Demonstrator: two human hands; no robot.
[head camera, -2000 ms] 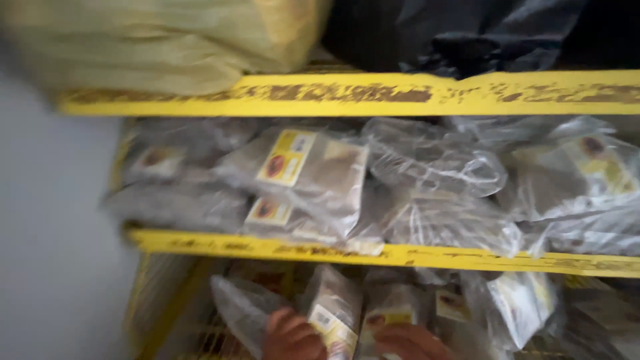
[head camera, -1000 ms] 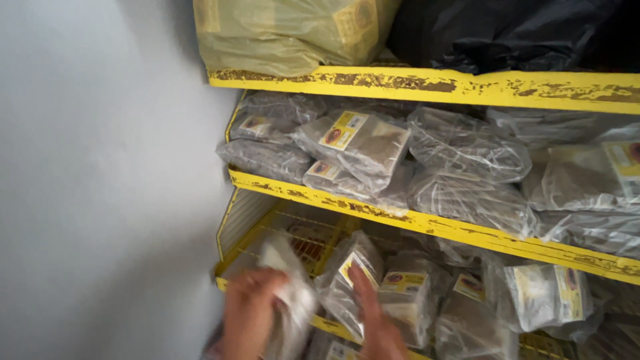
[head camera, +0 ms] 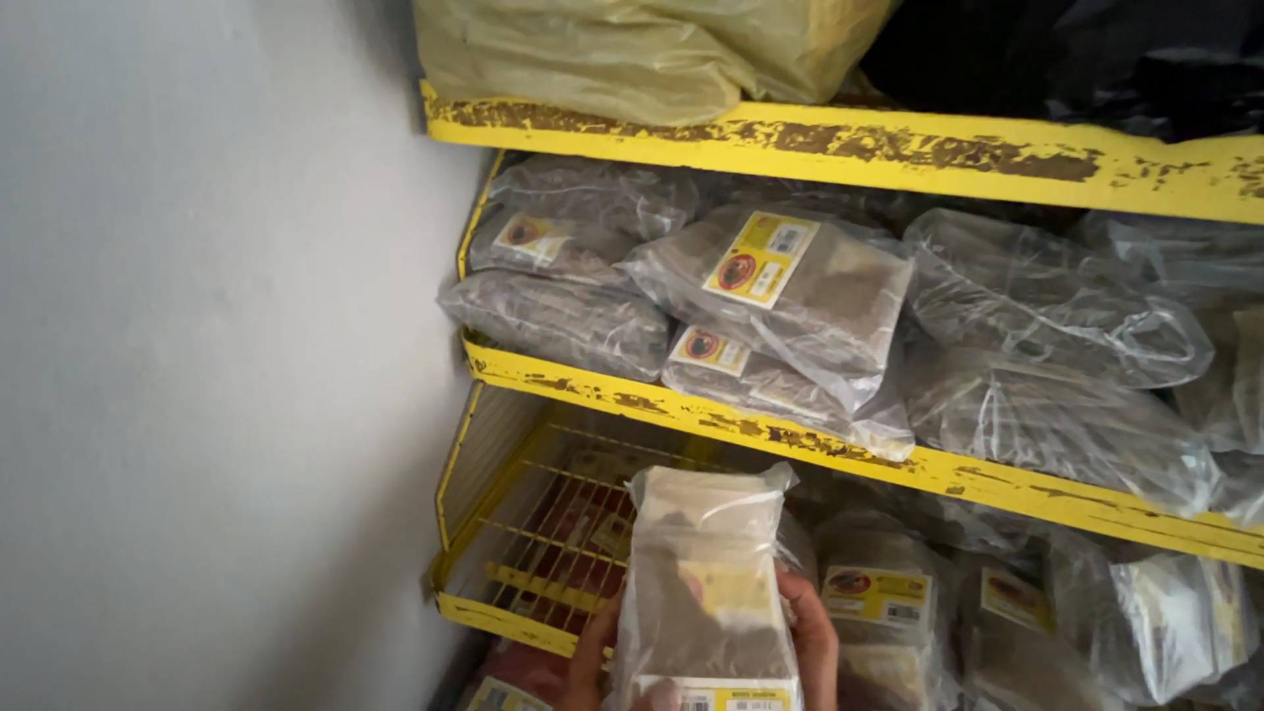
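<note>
A clear plastic bag of brownish contents (head camera: 703, 592), with yellow and white labels, stands nearly upright in front of the lower wire shelf. My left hand (head camera: 597, 657) grips its left side, and a fingertip or thumb lies over the lower label. Along its right edge, the fingers of my right hand (head camera: 812, 637) are pressed. Just to the right, a similar labelled bag (head camera: 879, 612) is on the lower shelf. What exactly the bags contain cannot be told.
A yellow shelf edge (head camera: 691, 417) with chipped paint runs above my hands, with stacked plastic bags (head camera: 790, 296) behind it. Higher up, a yellowish sack (head camera: 632, 49) and a black plastic bag (head camera: 1155, 59) rest on the top shelf. A pale wall (head camera: 217, 346) borders the left side.
My hands were apart at the lower shelf, the left one on a bag; now both hold one bag between them. The view has shifted.
</note>
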